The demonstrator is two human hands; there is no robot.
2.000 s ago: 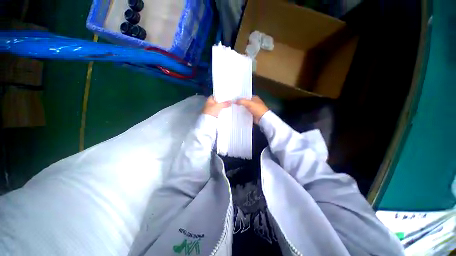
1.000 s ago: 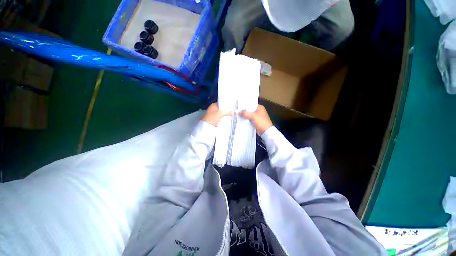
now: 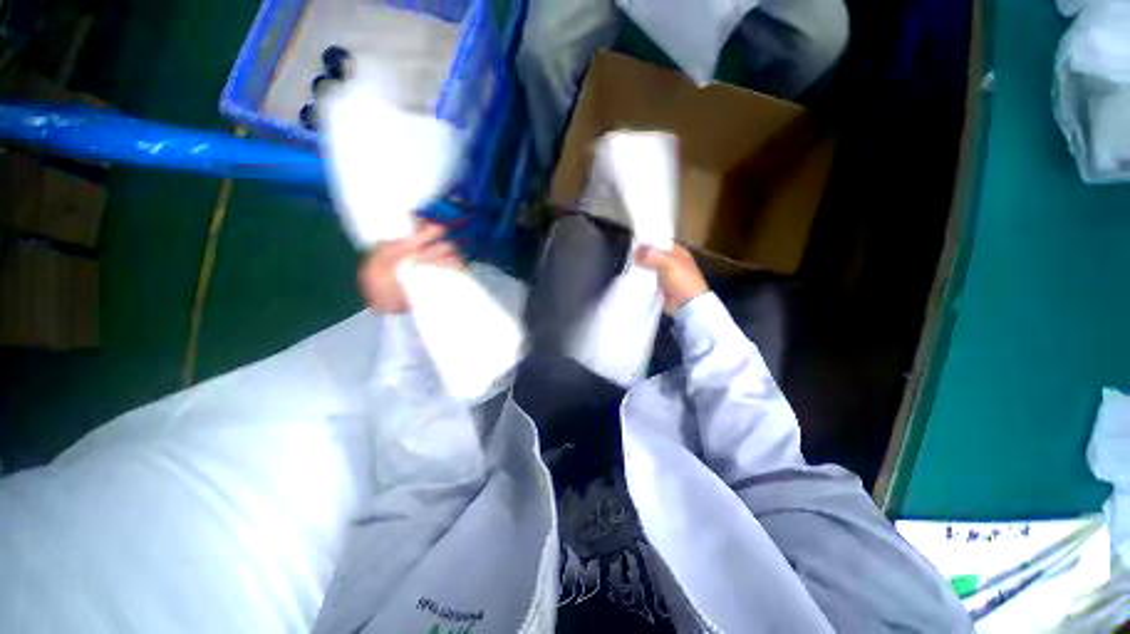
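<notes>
White foam sheets are held apart in two portions over my lap, both blurred by motion. My left hand is closed around the middle of one portion, which fans out above and below the fingers. My right hand pinches the other portion at its middle; its upper end overlaps the view of the carton and its lower end hangs towards my black top. The left portion partly hides the blue tote and the black parts in it.
The blue tote is at the upper left, with a film-wrapped blue handle crossing below it. The open carton is ahead. A coworker's legs are behind the carton. A large white mass lies at my left. The green bench is at right.
The single foam stack held in both hands is now two portions. My left hand has moved left with one; my right hand has moved slightly right with the other.
</notes>
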